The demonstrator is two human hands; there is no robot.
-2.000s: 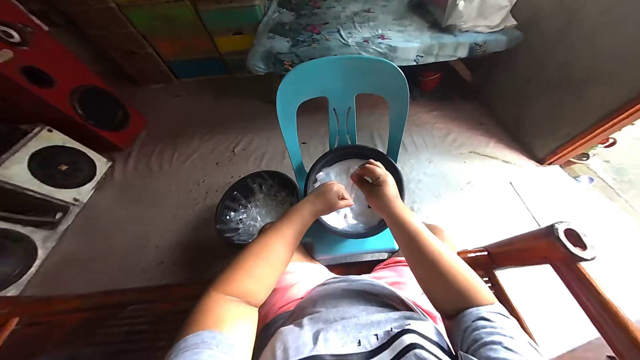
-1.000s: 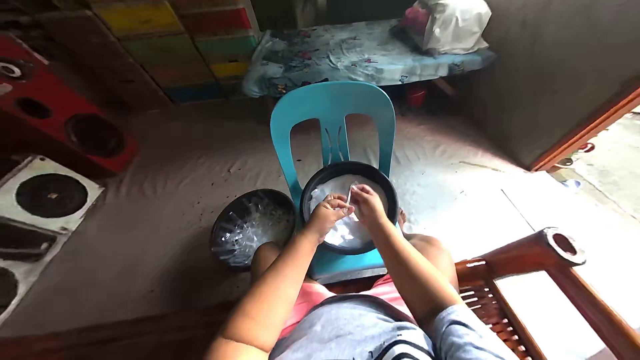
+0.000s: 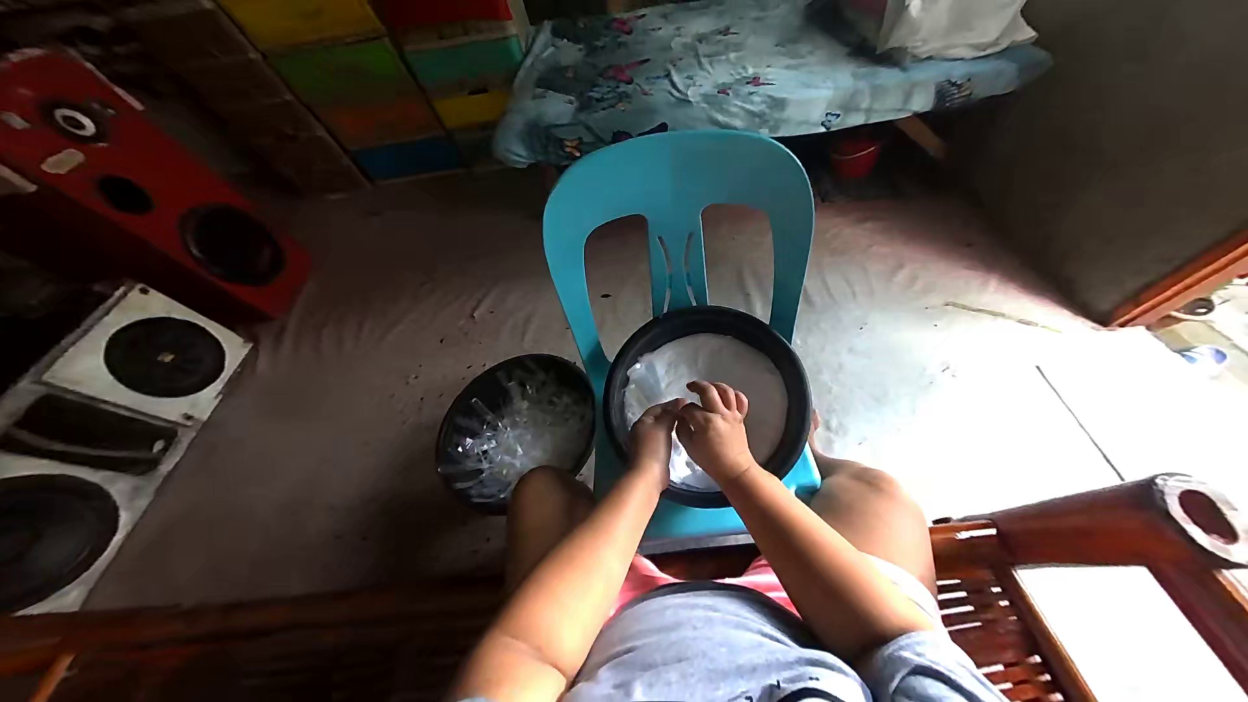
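Observation:
A black round basin (image 3: 801,390) rests on the seat of a blue plastic chair (image 3: 682,156), with a pale powdery or granular material (image 3: 756,375) and white and clear plastic pieces (image 3: 648,380) inside. Over the basin, my left hand (image 3: 655,439) and my right hand (image 3: 717,424) meet at the fingertips, the right one with some fingers raised. Whether anything small is pinched between them cannot be made out. Left of the chair, a second black basin (image 3: 444,448) on the floor holds many clear plastic strips or tubes (image 3: 502,444).
Red (image 3: 166,195) and white (image 3: 234,351) speaker cabinets stand at the left. A cloth-covered table (image 3: 702,78) bears a white bag (image 3: 960,24), with a red bucket (image 3: 854,156) beneath. A wooden bench armrest (image 3: 1072,522) is at the right, near my leg.
A thin white piece visible between my fingers a second ago no longer shows. My right fingers are more raised and spread now.

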